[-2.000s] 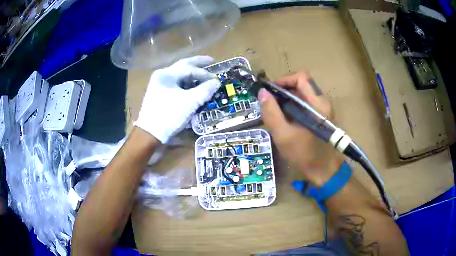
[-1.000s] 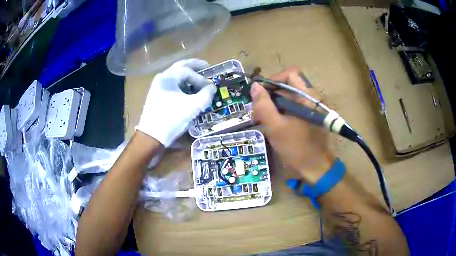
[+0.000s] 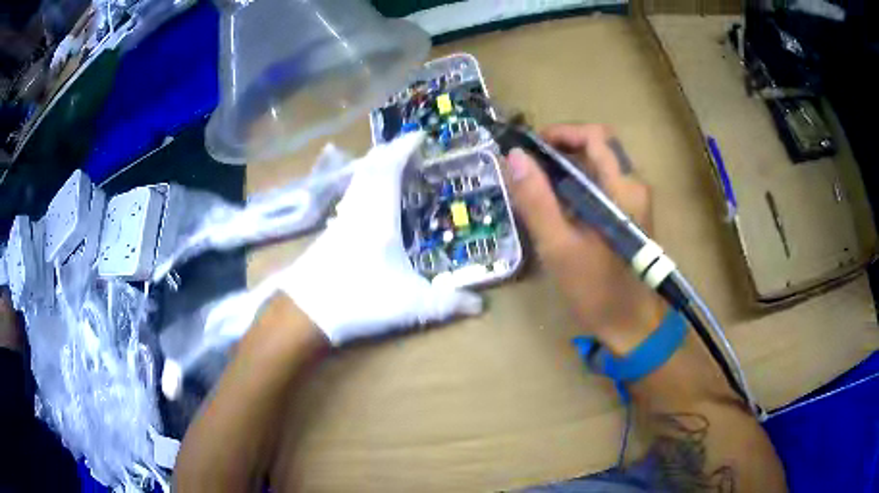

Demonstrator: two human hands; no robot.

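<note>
Two open white power strip housings show green circuit boards, each with a yellow part. The far housing [image 3: 443, 104] lies near the fume hood. The near housing [image 3: 461, 217] touches its near side, slightly tilted. My left hand [image 3: 361, 255], in a white cotton glove and a little blurred, is held around the near housing's left side and near-left corner and hides part of its edge. My right hand [image 3: 578, 221] holds the dark soldering iron [image 3: 588, 207] like a pen, its tip end near the far housing's right edge. The exact tip is hard to make out.
A clear fume hood [image 3: 299, 82] hangs at the upper left. Face-up white power strips [image 3: 135, 231] and crinkled plastic bags [image 3: 92, 371] lie left. A cardboard tray [image 3: 800, 231] with a blue pen [image 3: 721, 173] stands right. A blue strap [image 3: 644, 354] circles my right wrist.
Both housings have moved away from me across the cardboard. My left hand has left the far board and come down onto the near housing. The bagged cord has shifted; my right hand still holds the iron.
</note>
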